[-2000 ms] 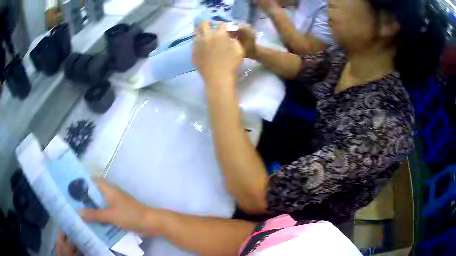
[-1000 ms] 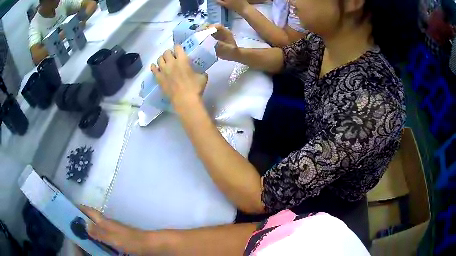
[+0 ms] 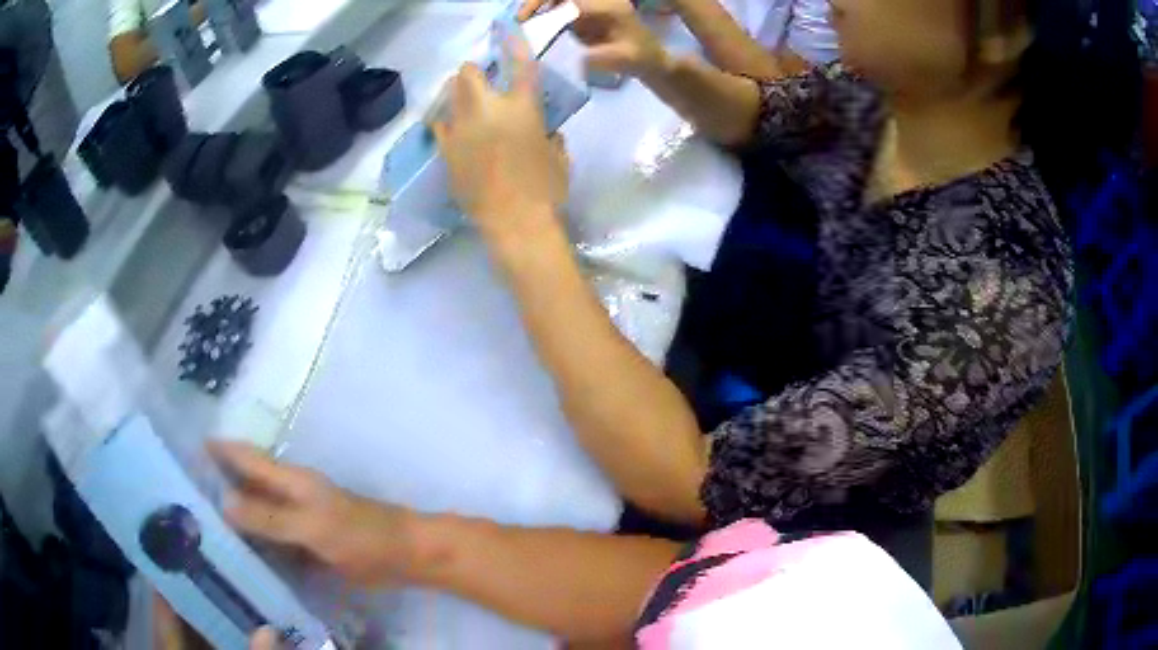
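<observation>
A pale blue and white carton (image 3: 121, 476), with a dark round-headed device pictured on it, stands tilted at the lower left. Its white end flaps stick up at the top and are blurred. My left hand (image 3: 169, 627) is mostly cut off by the bottom edge; its fingers and thumb show around the carton's lower end, holding it. My right hand (image 3: 318, 518) is beside the carton's right edge, blurred, fingers apart, with nothing seen in it. Whether its fingertips touch the carton is unclear.
A neighbour (image 3: 914, 318) on the right handles another pale blue box (image 3: 413, 159), an arm reaching over the covered bench (image 3: 432, 381). Dark cups (image 3: 264, 235) stand beyond, with a cluster of small black fittings (image 3: 217, 340). An open brown carton (image 3: 1003, 508) is at the lower right.
The carton has turned to show more of its pictured face, and its flaps show larger. My right hand has come off that face to its right side. The neighbour's box has shifted.
</observation>
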